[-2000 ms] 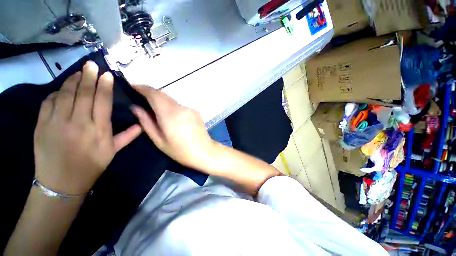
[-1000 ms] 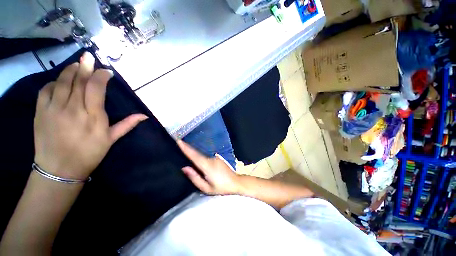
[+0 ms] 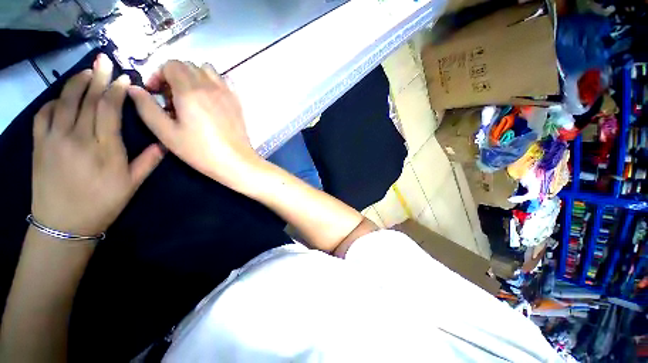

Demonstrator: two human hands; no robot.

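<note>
The black fabric point(image 3: 170, 241) lies under both hands and drapes from the machine table over the lap. My left hand point(image 3: 82, 149) rests palm down on it, fingers slightly spread, fingertips just below the presser foot area point(image 3: 103, 42). My right hand point(image 3: 202, 120) pinches the fabric's right edge between thumb and fingers, just below and right of the presser foot. The needle itself cannot be made out in the glare. The sewing machine point(image 3: 160, 14) shows only its lower metal parts at the top left.
The white machine table point(image 3: 298, 85) has a ruler strip along its front edge. Another black piece point(image 3: 359, 138) hangs beyond that edge, beside blue cloth point(image 3: 295, 163). Cardboard boxes point(image 3: 490, 64), colourful scraps point(image 3: 504, 131) and blue shelves point(image 3: 604, 191) stand at the right.
My right hand has moved from the fabric edge near the lap up to the edge near the presser foot. My left hand stays flat on the fabric. The view has shifted slightly.
</note>
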